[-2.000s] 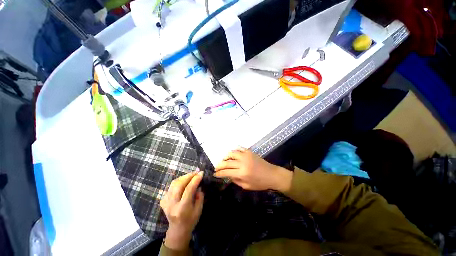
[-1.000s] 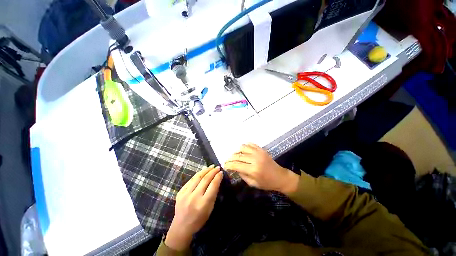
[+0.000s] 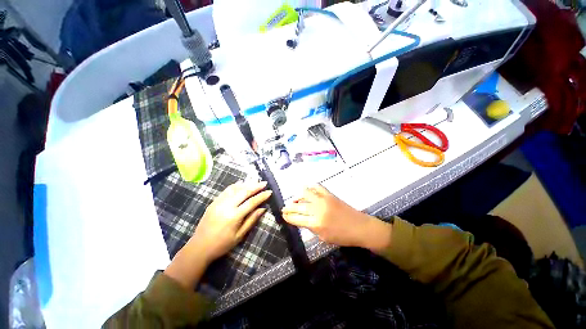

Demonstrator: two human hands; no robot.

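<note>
The plaid panel lies flat left of the needle area of the white sewing machine. A black strip runs from under the presser foot along the panel's right edge and over the table's front edge. My left hand lies on the panel, its fingertips at the strip's left side. My right hand is at the strip's right side, fingers together with the fingertips on or at its edge. Whether it pinches the strip is hard to tell.
Red and orange scissors and a thin pink and blue tool lie right of the needle. A yellow-green item is left of it. A yellow round item lies at the table's right end. A lamp stem stands behind.
The panel has shifted away from me, further beneath the machine head. My left hand has moved up and left, and it now lies flatter on the panel. The view has shifted and shows more of the machine.
</note>
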